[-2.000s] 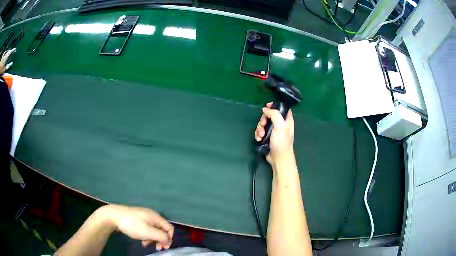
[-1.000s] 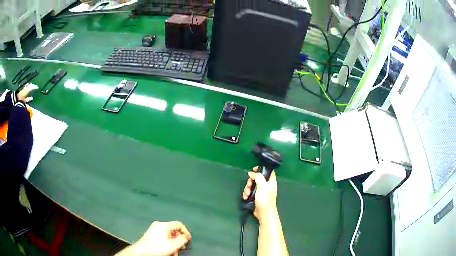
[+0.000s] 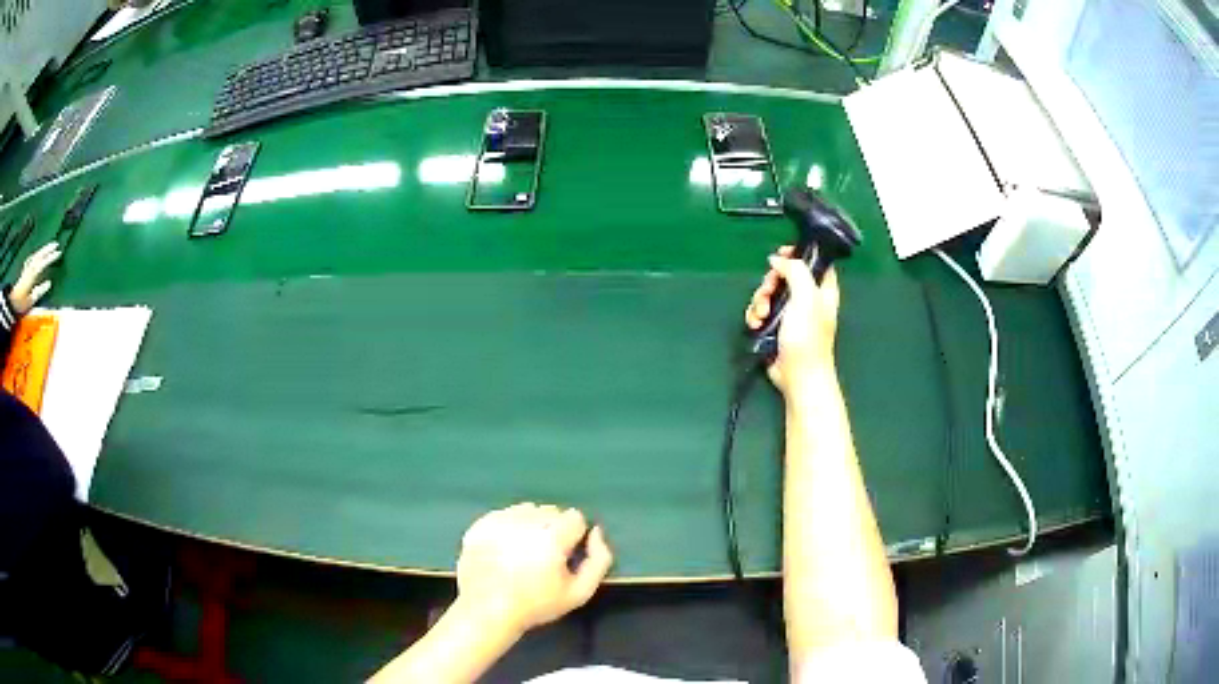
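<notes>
My right hand (image 3: 799,315) holds the black barcode scanner (image 3: 820,230) by its grip, with its head up beside the lower right corner of a phone frame (image 3: 743,182). A thin black cable (image 3: 730,468) hangs from the grip. A second phone frame (image 3: 507,179) lies to the left, and a third (image 3: 223,191) farther left. My left hand (image 3: 532,561) is at the bench's front edge, fingers curled; no object shows in it.
A white sheet (image 3: 922,174), a white block (image 3: 1036,238) and a white cable (image 3: 992,388) are at right by a machine. A keyboard (image 3: 345,67) lies behind the pale rail. Another person's hand (image 3: 34,278) is at far left, near white paper (image 3: 96,381).
The phone frames have shifted right along the strip relative to the sheet and keyboard. The scanner has moved right, beside the rightmost frame. The view has tilted down; my left hand is nearer the centre.
</notes>
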